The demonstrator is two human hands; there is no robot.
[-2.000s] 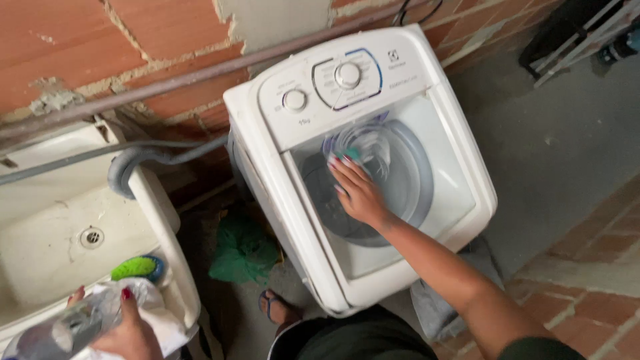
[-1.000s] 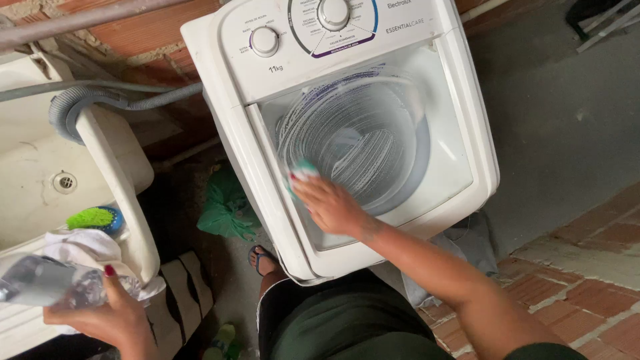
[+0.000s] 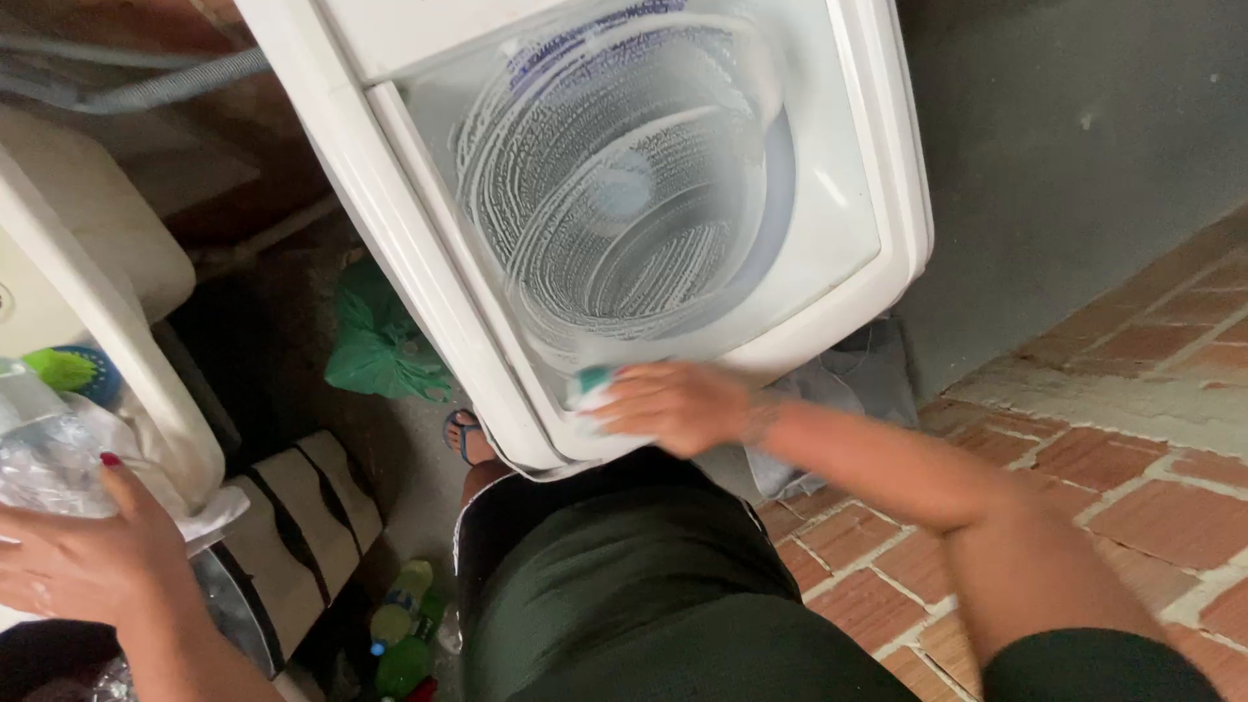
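Observation:
My right hand (image 3: pixel 673 405) presses a green and white sponge (image 3: pixel 592 390) on the near left corner of the glass lid (image 3: pixel 634 224) of a white washing machine (image 3: pixel 458 292). Curved streaks of foam cover the glass, with a purple patch at its far edge; the drum shows through it. At the left, my left hand (image 3: pixel 97 556) holds a clear plastic bottle (image 3: pixel 49 458) over the rim of a utility sink. A green-bristled brush with a blue body (image 3: pixel 93 375) and a white cloth (image 3: pixel 210 517) lie at the sink's edge, partly hidden.
The cream sink (image 3: pixel 166 400) stands left of the machine. Between them are a grey hose (image 3: pixel 175 88), a green plastic bag (image 3: pixel 380 336) and a striped container (image 3: pixel 312 526). Bottles (image 3: pixel 405 634) stand on the floor near my legs. Grey cloth (image 3: pixel 838 400) lies beside a brick wall (image 3: pixel 1141 468) at right.
My right hand has moved the sponge from the middle of the lid to its near left corner. Foam streaks have spread over the glass. The view has moved closer to the lid.

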